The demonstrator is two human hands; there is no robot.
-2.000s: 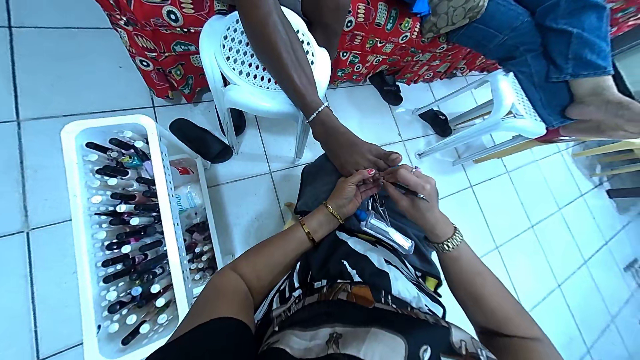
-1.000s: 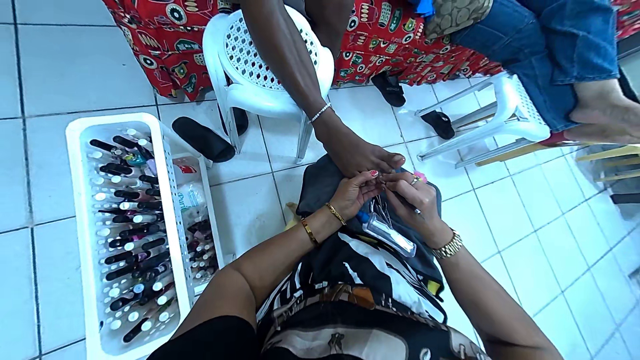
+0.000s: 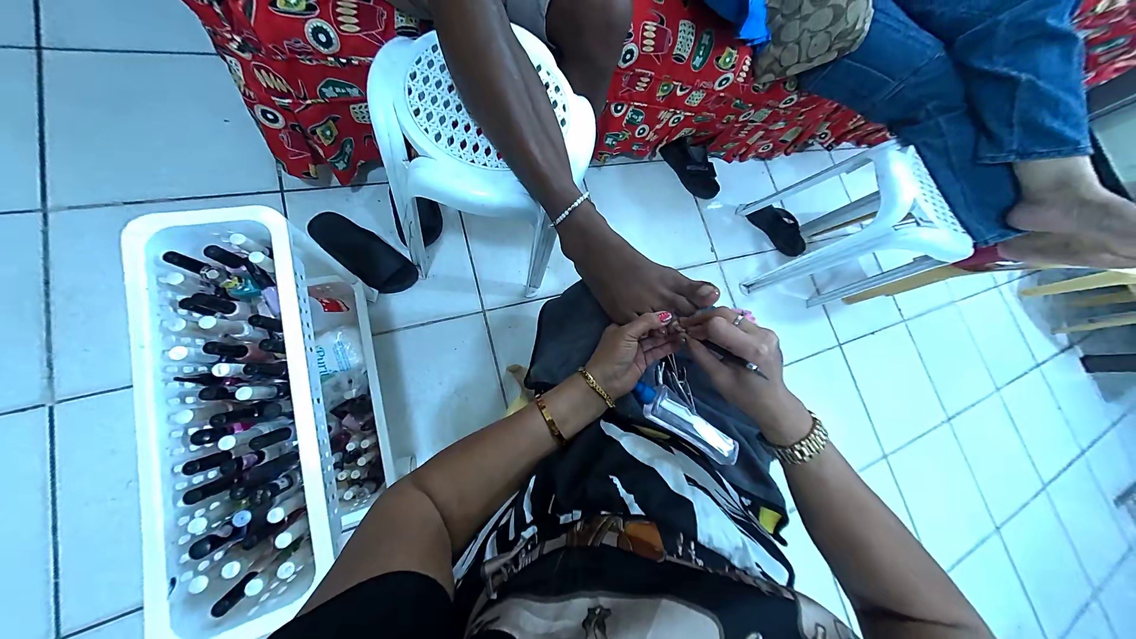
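A person's bare foot (image 3: pixel 635 275) with a beaded anklet rests on a dark cloth (image 3: pixel 572 333) over my lap. My left hand (image 3: pixel 626 359) holds the foot's toes between thumb and fingers. In my right hand (image 3: pixel 741 355) is a thin dark pen-like tool (image 3: pixel 735 357), its tip at the toes and hidden by my fingers. The two hands meet at the toes. Just below them, on my lap, lie a clear plastic case (image 3: pixel 690 426) with a blue part and some thin metal tools (image 3: pixel 676 383).
A white perforated basket (image 3: pixel 306 417) full of nail polish bottles stands on the tiled floor at left, beside a second container (image 3: pixel 377 390). White plastic stools (image 3: pixel 479 191) (image 3: pixel 896 213), black slippers (image 3: pixel 364 253) and another person's legs in jeans (image 3: pixel 958 106) are ahead.
My right hand has shifted slightly at the toes, and the angle of the dark tool in it has changed. My left hand stays on the toes.
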